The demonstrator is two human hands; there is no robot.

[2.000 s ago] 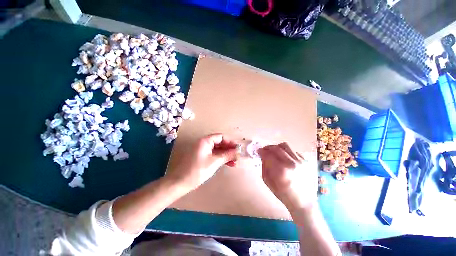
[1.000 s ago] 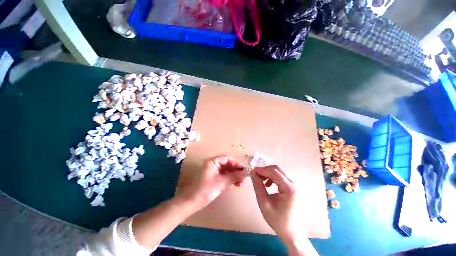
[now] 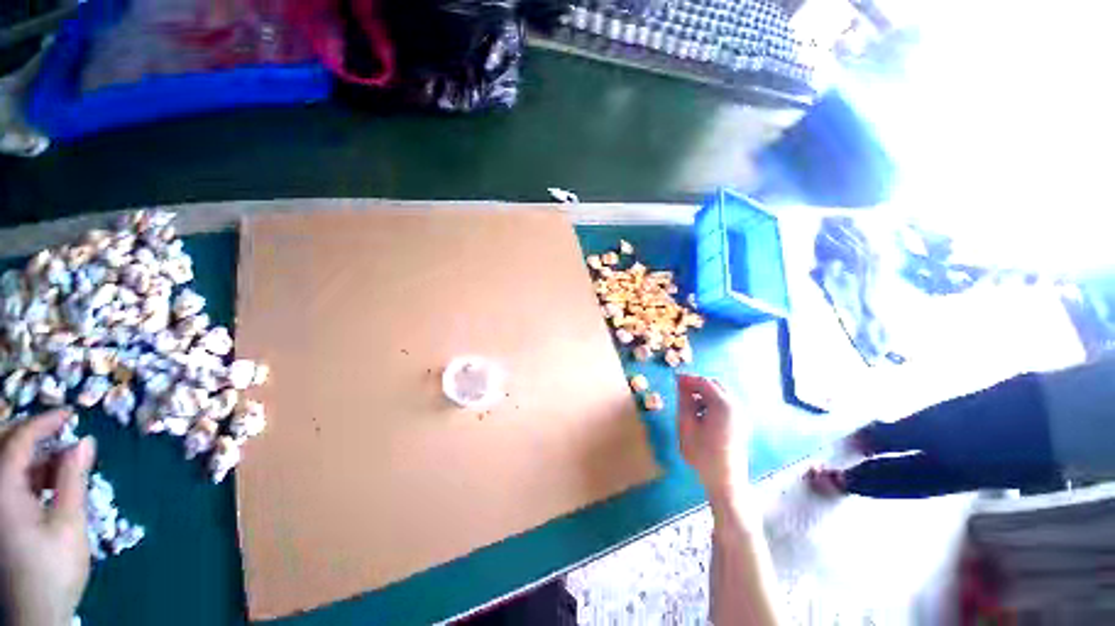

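My left hand (image 3: 43,514) is at the lower left edge, over the grey-white pieces (image 3: 113,520), which it partly hides; whitish bits show at its fingertips, but I cannot tell if it grips one. My right hand (image 3: 712,428) is beside the lower end of the orange-brown pile (image 3: 644,308), fingers bent; I cannot tell if it holds anything. The clear round dish (image 3: 473,382) sits on the tan cardboard sheet (image 3: 367,294), with tiny dark specks around it. The larger pile of cream-white pieces (image 3: 116,318) lies left of the sheet.
A bright blue basket (image 3: 741,259) stands right of the orange pile, with a dark flat object (image 3: 801,367) beside it. A crumpled grey item (image 3: 850,287) lies further right. Behind are a blue tray (image 3: 183,100) and black bag (image 3: 452,55). A person's legs (image 3: 978,434) show at right.
The view has turned to the right. My hands, together over the dish before, have parted: the left to the grey-white pile, the right towards the orange pile. The dish is now uncovered.
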